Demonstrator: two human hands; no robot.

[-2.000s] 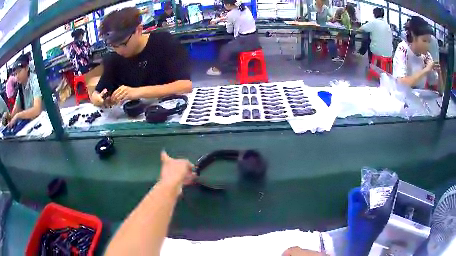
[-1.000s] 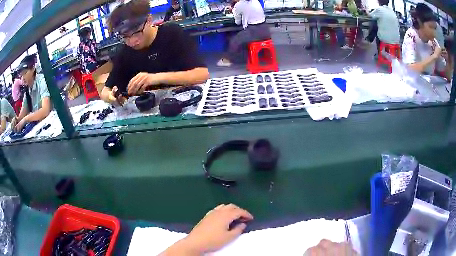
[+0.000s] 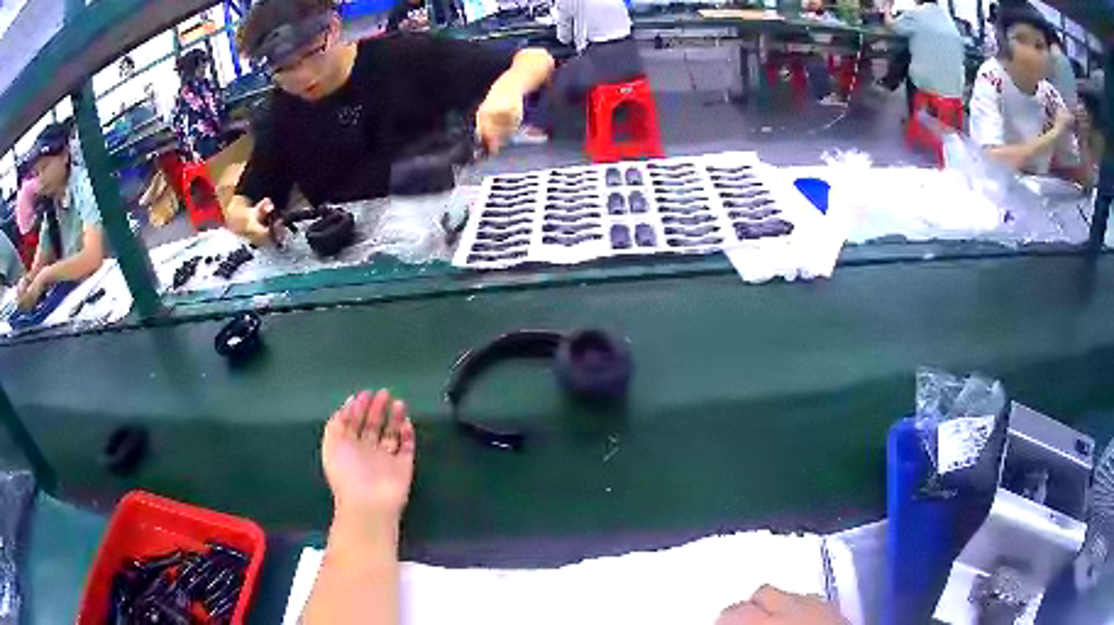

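Note:
Part-built headphones (image 3: 507,354) lie on the green belt, with the black band curving left and one round cup at its right end. My left hand (image 3: 369,452) is over the belt, left of the headphones and not touching them. Its palm is turned up, its fingers are slightly bent, and no part shows in it. My right hand (image 3: 782,607) is cut off by the bottom edge over the white mat (image 3: 611,576). Only its top shows, so its grip is hidden.
A red tray (image 3: 254,537) of black parts stands at lower left. A blue tray (image 3: 904,513), clear bag (image 3: 963,440) and grey-white feeder (image 3: 1046,462) stand at right. Two black round parts lie on the belt at left. A person across the belt holds parts near a white parts tray (image 3: 589,252).
My left hand let go of the headphones, came back to the mat with a small dark part, and is now over the belt without it. The person opposite has lifted a dark object.

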